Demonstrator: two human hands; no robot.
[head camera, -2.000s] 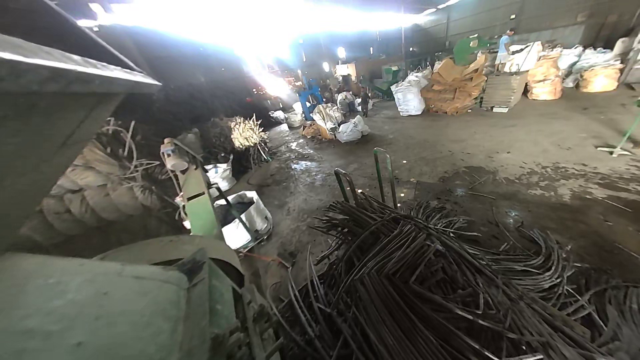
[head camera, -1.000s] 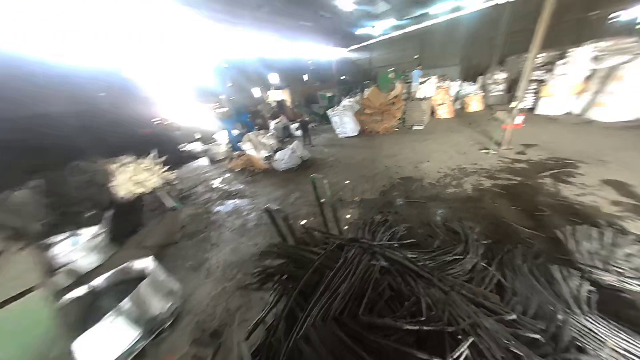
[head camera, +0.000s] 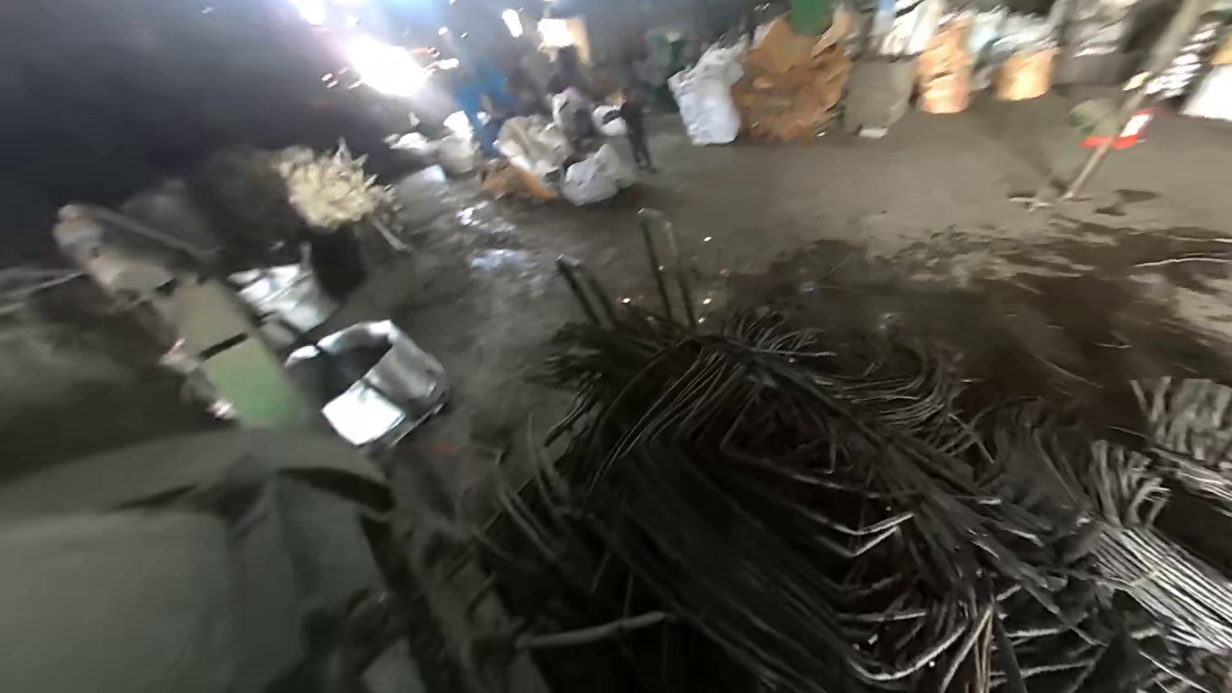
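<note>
Neither my left hand nor my right hand shows in the head view. A large heap of dark, bent strips or cables (head camera: 770, 481) fills the lower middle and right. Two pairs of upright metal posts (head camera: 664, 265) rise at its far edge. At the lower left is a green-grey machine housing (head camera: 125, 577), with a green metal arm (head camera: 250, 380) reaching up and left from it. Beside that arm stands an open white sack (head camera: 395, 375) with dark contents. The view is blurred, so the heap's exact material cannot be told.
A second white sack (head camera: 289, 294) and a pale bundle (head camera: 332, 188) stand farther left. Beyond are piled white sacks (head camera: 592, 175), a person in dark clothes (head camera: 635, 130) and brown sacks (head camera: 794, 82). A slanted pole (head camera: 1107, 154) with something red stands at the right, behind dark wet patches (head camera: 1059, 289).
The view has swung right and then partly back left. The machine, mostly out of view one second ago, shows again at the lower left. No hand appears in any frame.
</note>
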